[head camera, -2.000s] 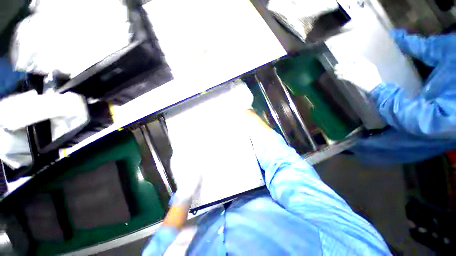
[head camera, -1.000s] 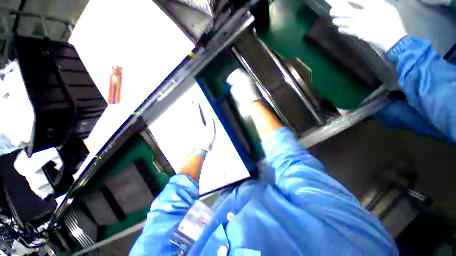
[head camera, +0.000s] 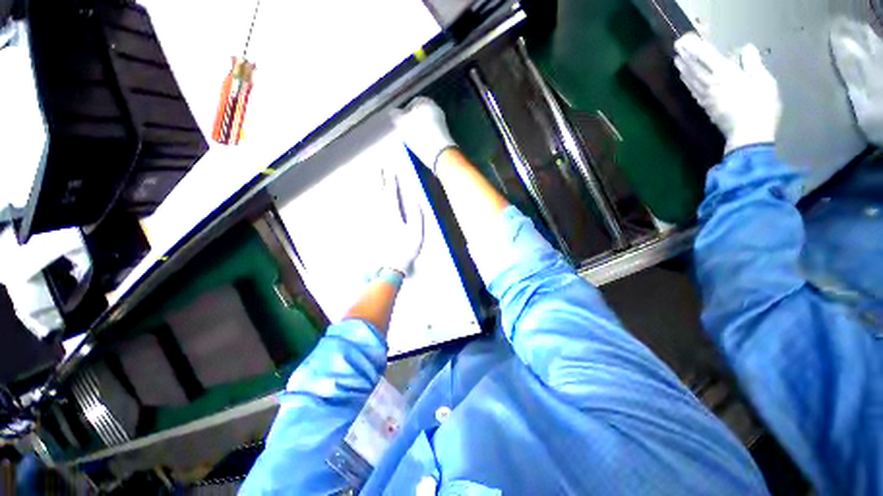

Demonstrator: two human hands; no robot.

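A white-looking chassis [head camera: 339,232] lies flat on the conveyor line right in front of me, its near edge close to my smock. My left hand [head camera: 402,228], in a white glove, lies flat on its top with the fingers pointing to the far side; it grips nothing. My right hand [head camera: 423,129], also gloved, is at the chassis's far right corner; its fingers are bent over the corner and partly lost in glare, so I cannot tell whether they grip it.
A screwdriver [head camera: 233,102] lies on the white workbench [head camera: 319,48] beyond the line. Black bins [head camera: 87,116] stand at the left. Dark pads [head camera: 218,334] and metal rollers [head camera: 508,136] are along the line. Another person's gloved hands [head camera: 741,97] rest on a grey chassis [head camera: 808,87] at the right.
My right hand has moved from the green surface beside the chassis to its far right corner. My left hand stays on top. The other person's second hand has come into view.
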